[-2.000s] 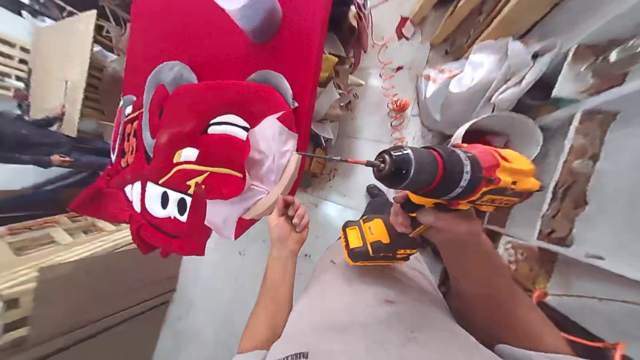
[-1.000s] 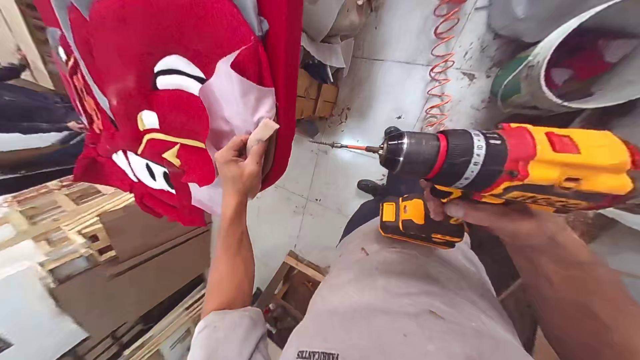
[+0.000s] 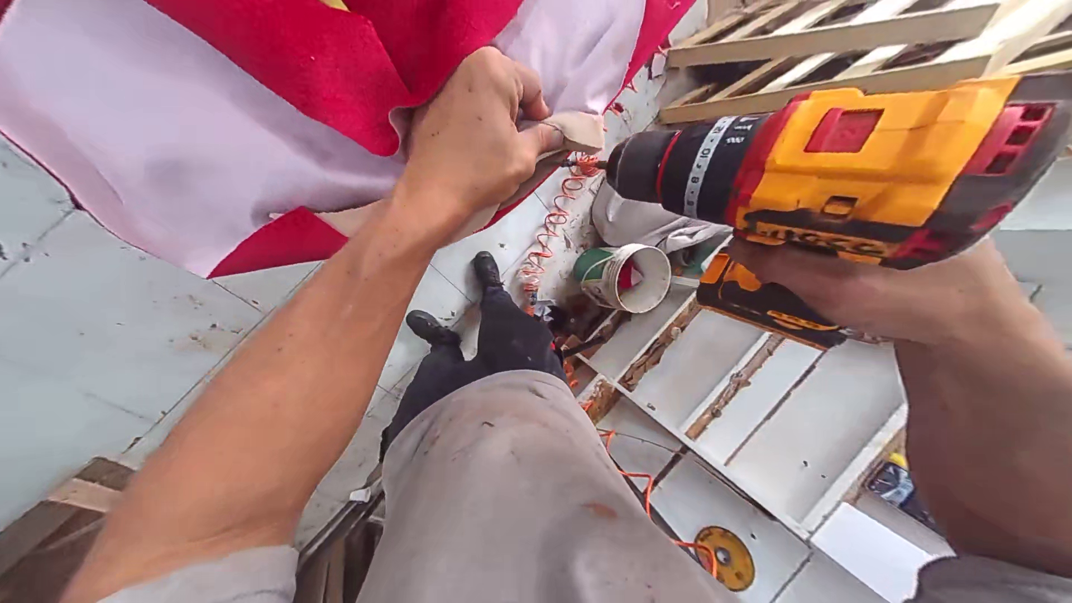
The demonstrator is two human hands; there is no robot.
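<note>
My right hand (image 3: pixel 871 285) grips a yellow and black cordless drill (image 3: pixel 863 159) by its handle. A long bit in its chuck points left and meets the edge beside my left hand, partly hidden by a beige flap. My left hand (image 3: pixel 481 126) is closed on this beige flap of material (image 3: pixel 578 130) at the edge of a red plush piece (image 3: pixel 327 67). Pale pink backing fabric (image 3: pixel 193 142) shows around the red plush. Whether the bit's tip touches anything is hidden.
Wooden pallets (image 3: pixel 821 50) stand at upper right. A white bucket (image 3: pixel 645 278) and a coiled orange hose (image 3: pixel 548 234) lie beyond my feet. Light panels (image 3: pixel 770 410) with worn gaps and a yellow disc (image 3: pixel 724 557) are at lower right. Wooden pieces (image 3: pixel 84 494) are at lower left.
The drill's bit, apart from the plush piece's edge before, is now at it beside my left hand. My left hand took hold of the beige flap between the first two frames. The view has turned strongly.
</note>
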